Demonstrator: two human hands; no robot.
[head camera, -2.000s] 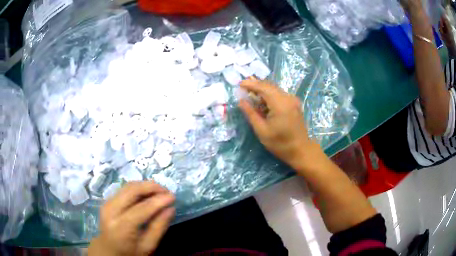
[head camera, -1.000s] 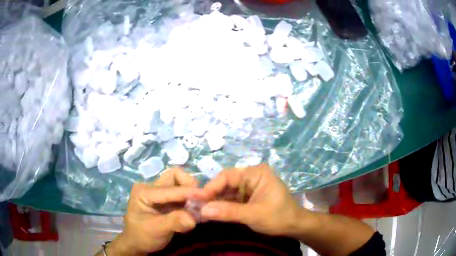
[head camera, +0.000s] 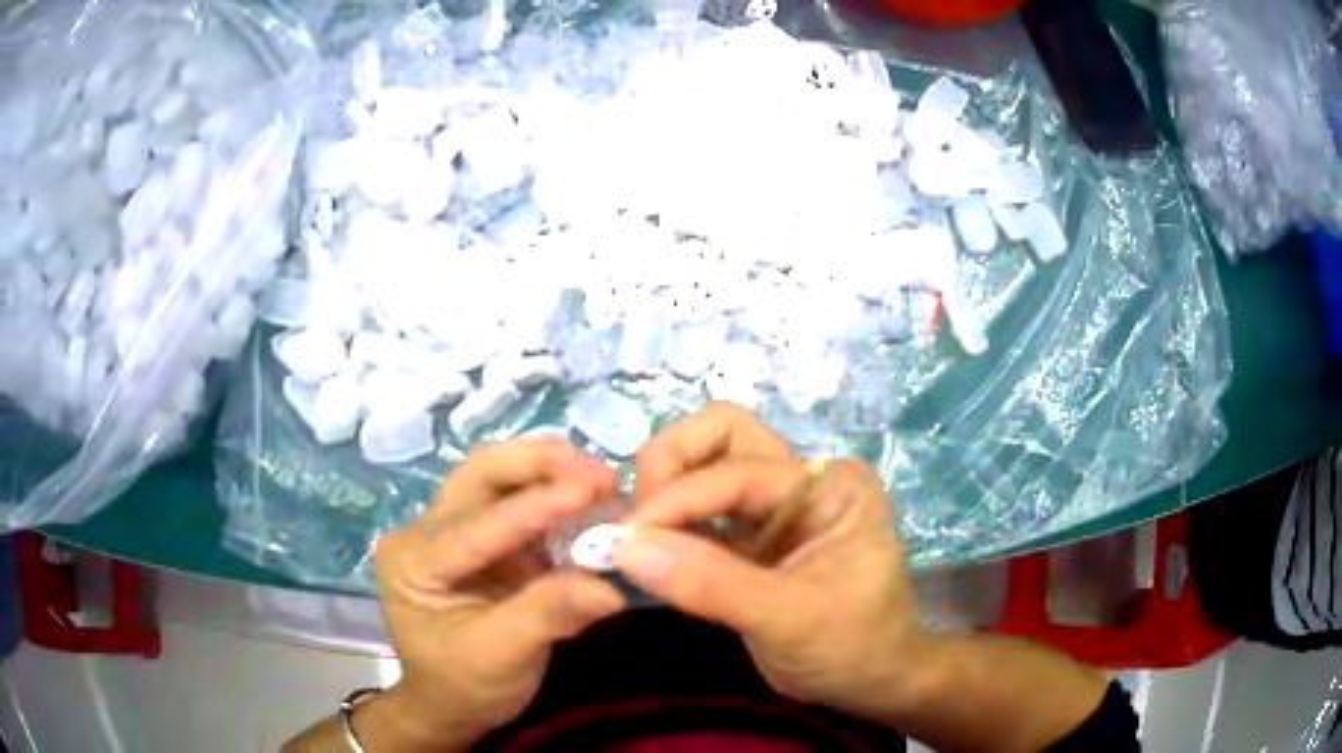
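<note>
My left hand (head camera: 493, 566) is at the lower middle, its fingertips closed on a clear housing (head camera: 562, 539) that is partly hidden by the fingers. My right hand (head camera: 780, 566) meets it from the right and pinches a small white insert with dark holes (head camera: 598, 547) between thumb and finger, at the housing's side. A thin tan stick (head camera: 795, 497) lies tucked in my right hand. The overexposed parts pile (head camera: 662, 177) lies just beyond both hands. I cannot tell whether the insert sits inside the housing.
The pile lies on a wrinkled plastic sheet (head camera: 1089, 397) over a green table (head camera: 1280, 375). A bulging poly bag of parts (head camera: 133, 250) is at left, another bag (head camera: 1251, 118) at upper right. A dark flat object (head camera: 1089, 81) lies at the far side. Red stools (head camera: 1126, 596) stand below.
My right hand moved from the pile's right side to meet my left hand. A white holed insert now shows between the fingertips. The view shifted, showing more of the left bag.
</note>
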